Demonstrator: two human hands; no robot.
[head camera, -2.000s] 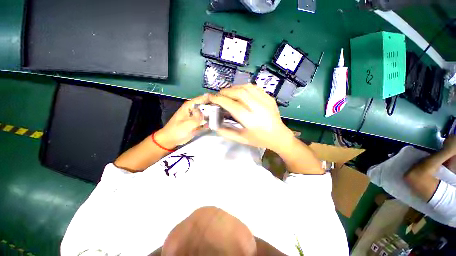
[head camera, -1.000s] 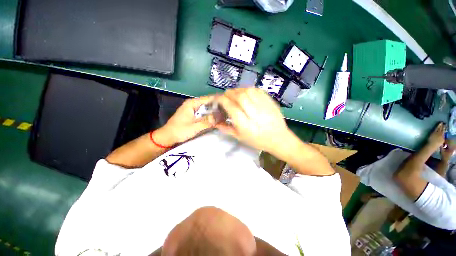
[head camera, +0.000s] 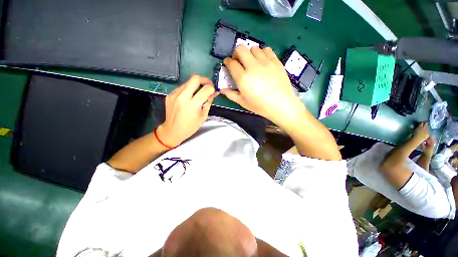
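Observation:
A black housing with a silvery-white plate (head camera: 225, 79) lies at the bench's front edge. My right hand (head camera: 263, 83) covers most of it, thumb at the near edge and fingers over the far side. My left hand (head camera: 188, 108), with a red string at the wrist, has its fingertips together at the housing's near left corner; whether they pinch something is not clear. Another housing (head camera: 224, 40) lies behind, its white plate partly under my right fingers. A third housing (head camera: 295, 62) lies right of my right hand.
A large black tray (head camera: 95, 37) is at the left, another (head camera: 68, 128) lower down. Right of the housings are a white tube (head camera: 331, 95), a green box (head camera: 362, 75) and a hanging grey screwdriver (head camera: 427, 50). A plastic bag (head camera: 282, 7) is at the back. A coworker sits at right.
Both hands have moved from in front of my chest up to the bench edge, the right one over the housings. The grey object between them is no longer visible there. The screwdriver has swung into view.

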